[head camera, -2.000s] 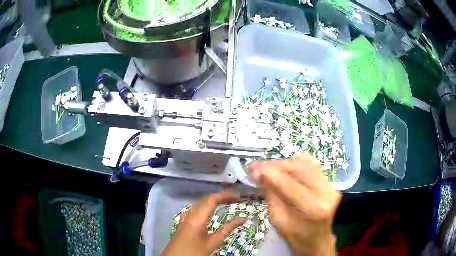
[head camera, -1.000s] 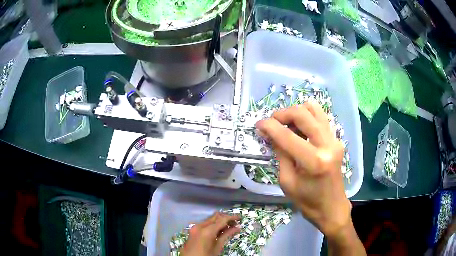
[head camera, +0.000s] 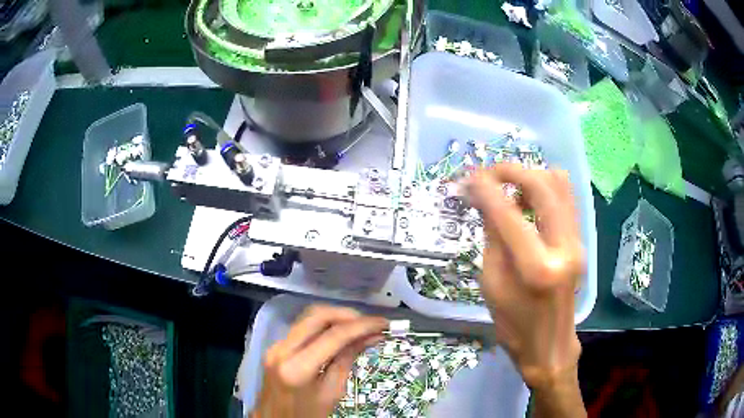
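My left hand (head camera: 314, 359) pinches a small white wired connector (head camera: 399, 327) between thumb and fingertips, above the front bin (head camera: 265, 326), which holds a heap of the same parts. My right hand (head camera: 530, 253) is over the rear bin (head camera: 498, 90), its blurred fingertips beside the right end of the press nest (head camera: 440, 214). Whether the right fingertips hold a part cannot be told. The silver press (head camera: 326, 214) lies horizontally, with its push rod (head camera: 318, 194) running to the nest.
The vibratory bowl feeder (head camera: 302, 98) stands behind the press, with a narrow feeder track (head camera: 403, 122). Small clear boxes stand left (head camera: 118, 208) and right (head camera: 644, 245). Bright green bags (head camera: 608, 139) lie right. A dark green bin (head camera: 139, 367) is lower left.
My left hand has risen from the heap and now holds a connector. My right hand went up from the front bin to the nest, then shifted slightly right. The view has shifted a little.
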